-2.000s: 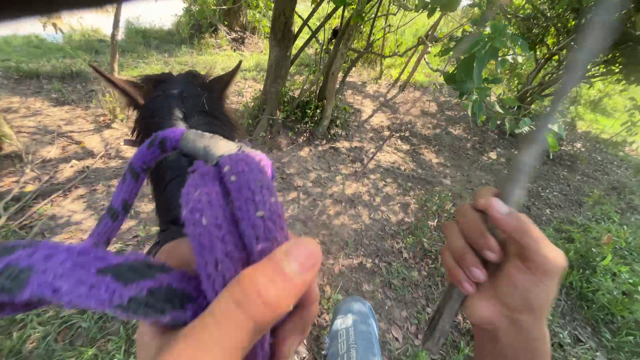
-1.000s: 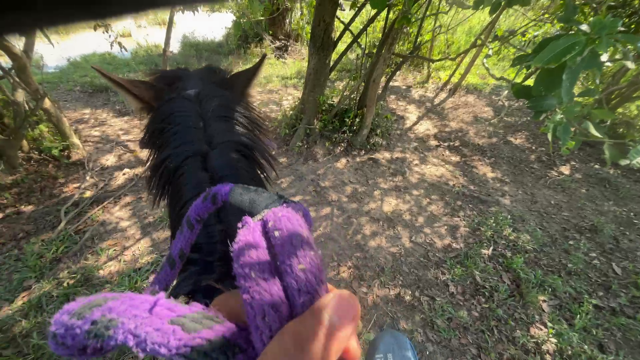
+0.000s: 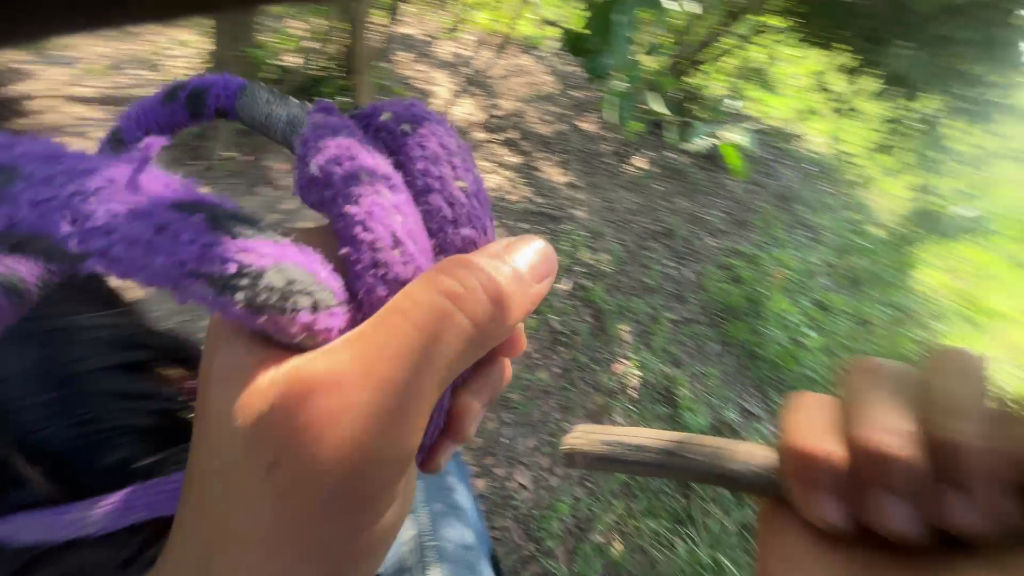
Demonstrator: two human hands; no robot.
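Note:
My left hand [image 3: 344,400] is closed around several thick loops of a fuzzy purple and black rope [image 3: 376,208], with the thumb lying over them. A grey wrapped band [image 3: 272,114] joins part of the rope at the top. At the lower right, my right hand [image 3: 888,456], blurred, grips a wooden stick [image 3: 672,458] whose broken end points left toward my left hand. The rest of the stick is hidden by the fingers or out of frame. Black hair of a horse [image 3: 80,400] shows at the lower left, under the rope.
My leg in blue denim [image 3: 448,520] shows at the bottom. Shaded ground with leaves and patches of grass [image 3: 784,304] lies to the right. Leafy branches [image 3: 640,72] hang at the upper right, and thin trunks [image 3: 360,56] stand at the upper left.
The view has swung to the right and the horse's head has left it. My right hand with the stick, out of view one second ago, is back at the lower right. The rope appears closer.

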